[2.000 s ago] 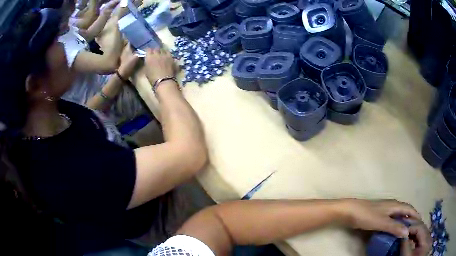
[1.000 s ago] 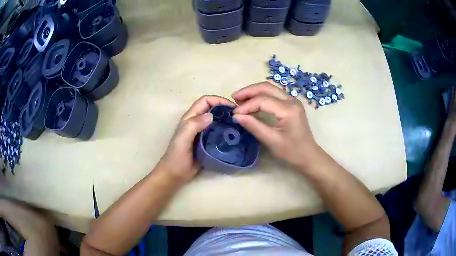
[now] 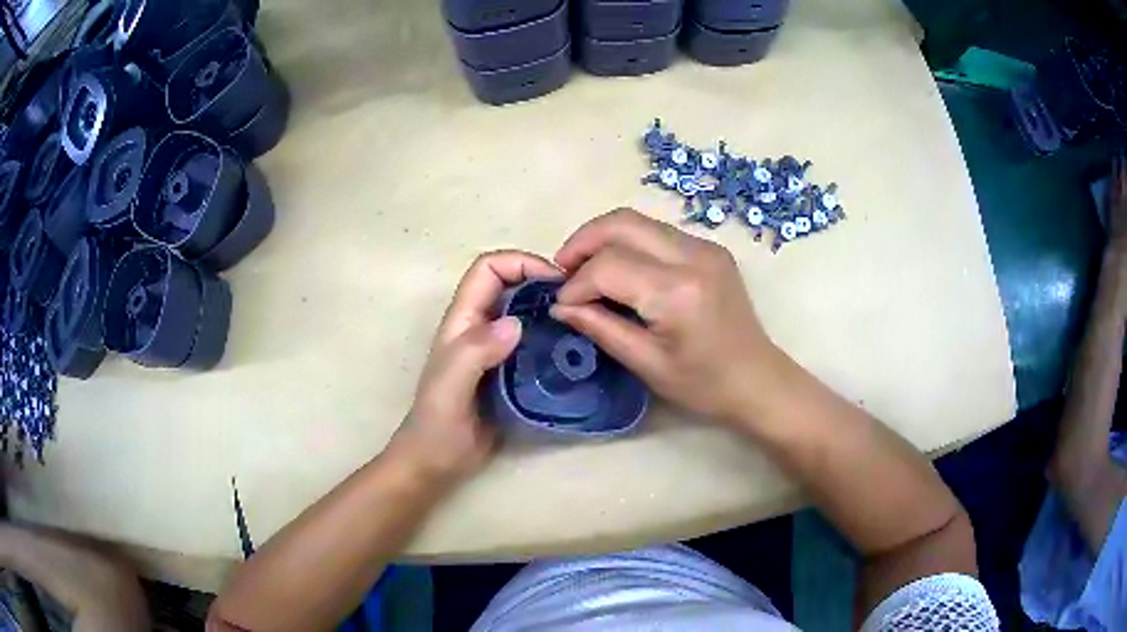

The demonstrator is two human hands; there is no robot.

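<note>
A dark grey plastic housing (image 3: 575,401) sits in front of me, its open side up, with a round boss and central hole inside. My left hand (image 3: 464,358) grips its left wall, thumb over the rim. My right hand (image 3: 674,303) reaches over the far rim, thumb and fingers pinched together at the inner wall. Whatever the fingertips pinch is too small and hidden to tell. A small pile of fittings (image 3: 754,191) with white round faces lies beyond my right hand.
Loose housings (image 3: 167,309) are heaped at the left, with more fittings (image 3: 25,395) beside them. Stacked housings (image 3: 513,56) stand at the back. A dark slit (image 3: 241,519) marks the tan table (image 3: 358,222) near its front edge. Other people's arms show at both sides.
Two seconds ago the view faced left. Since one second ago, my hands and the housing have shifted slightly; my right fingers remain at the far inner wall.
</note>
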